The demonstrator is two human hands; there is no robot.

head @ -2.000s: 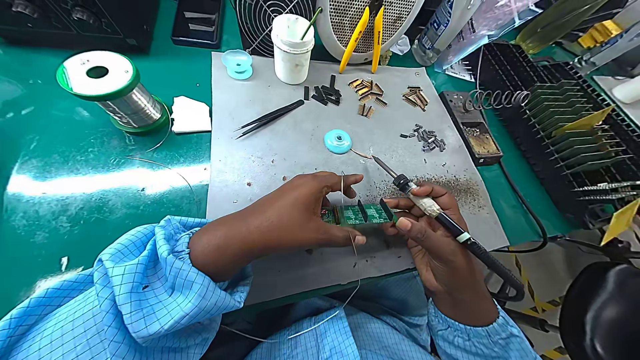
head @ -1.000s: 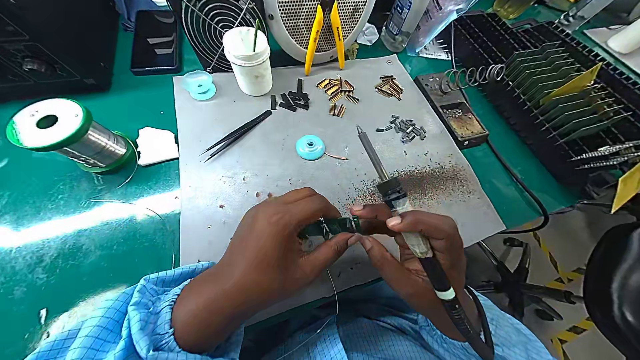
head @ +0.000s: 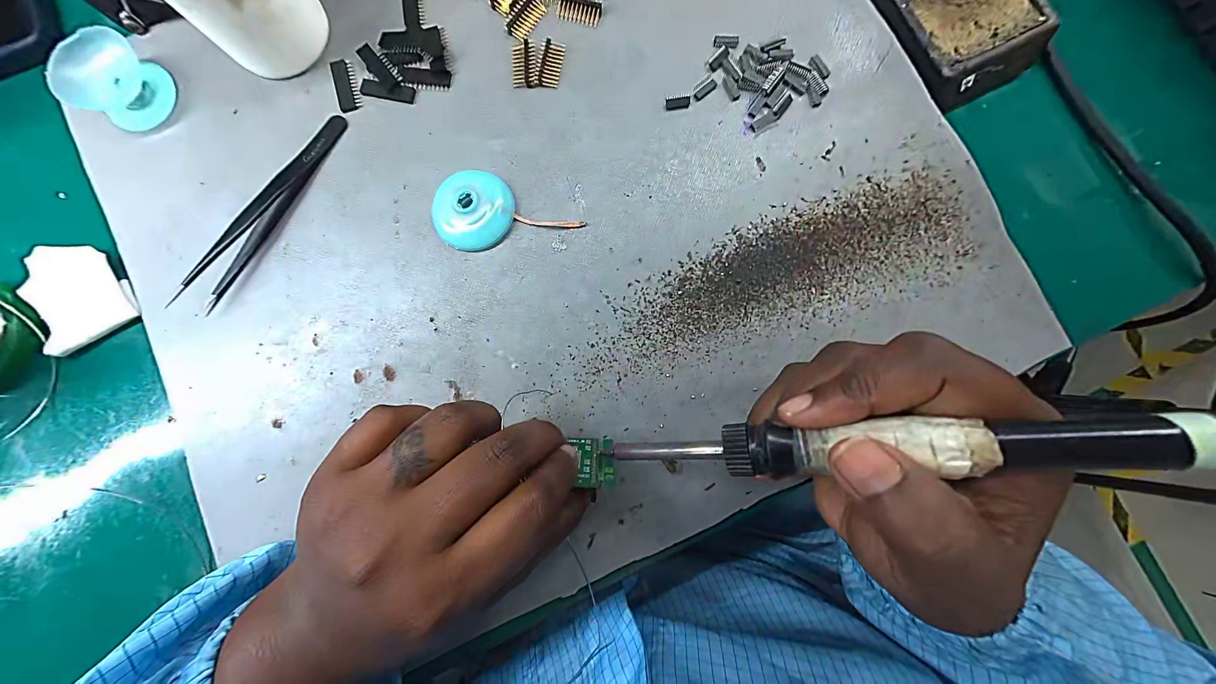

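Observation:
My left hand (head: 446, 522) grips a small green circuit board (head: 591, 463), whose right end shows beyond my fingers. Thin solder wire (head: 581, 570) runs out below that hand, and a fine strand curls above it. In my right hand (head: 912, 475) is a soldering iron (head: 774, 449), held level by its taped handle with the tip pointing left at the board's right edge. Whether the tip touches a joint cannot be told. A blue spool of copper desoldering braid (head: 472, 211) lies above my hands, and black tweezers (head: 271, 209) lie to its left.
Black header sockets (head: 404, 66), gold-pinned headers (head: 538, 64) and small dark connectors (head: 760, 78) lie in piles along the back of the grey mat (head: 380, 285). Dark debris (head: 788, 266) is scattered at right. A sponge holder (head: 978, 38) and cable (head: 1130, 161) are at the far right.
The soldering iron has swung from pointing up and away to lying level, its tip now at the board. My right hand has let go of the board's end. The view has moved closer to the mat.

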